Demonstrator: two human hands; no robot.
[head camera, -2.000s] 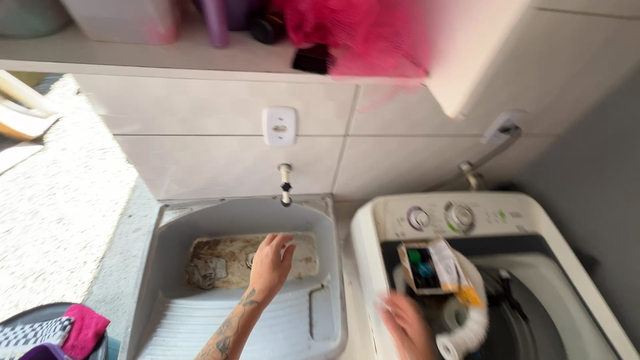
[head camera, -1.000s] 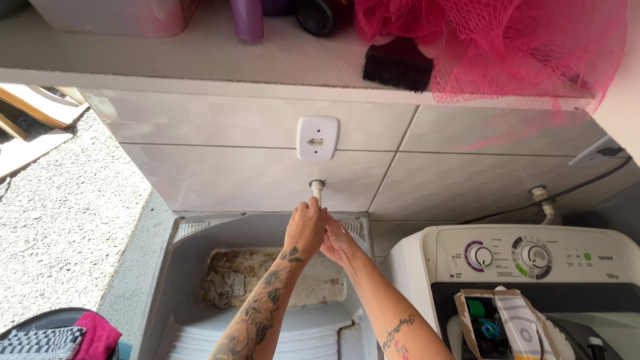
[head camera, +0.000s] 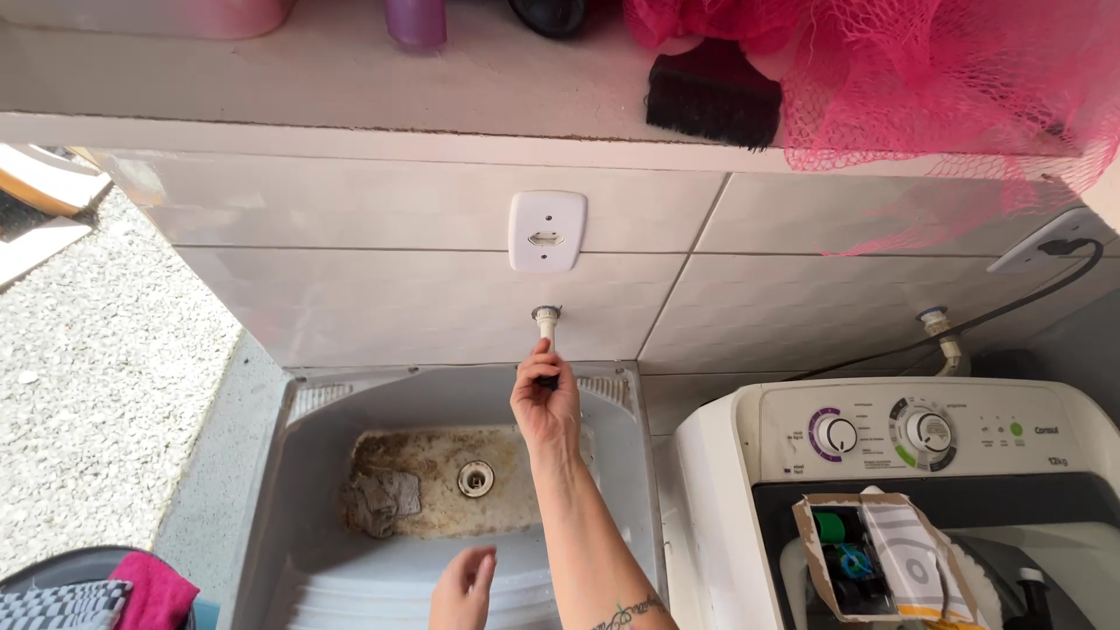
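Observation:
My right hand (head camera: 547, 398) is closed around the dark end of the white plastic faucet (head camera: 546, 325), which comes out of the tiled wall below an outlet plate (head camera: 548, 231). Below it, over the ribbed washboard of the grey laundry sink (head camera: 306, 490), my left hand (head camera: 464, 586) holds nothing, its fingers slightly apart. The basin floor is stained brown, with a crumpled grey cloth (head camera: 385, 503) lying beside the round drain (head camera: 475, 479).
At right stands a Consut washing machine (head camera: 717, 472) with an opened cardboard box of parts (head camera: 822, 560) on it. Overhead, a shelf (head camera: 306, 87) holds a black brush (head camera: 713, 94) and pink netting (head camera: 927, 87). Cloths (head camera: 153, 591) lie in a dark tub at lower left.
Both hands were at the faucet a second ago. My left hand has come away from it, down over the sink, while my right hand stays on it.

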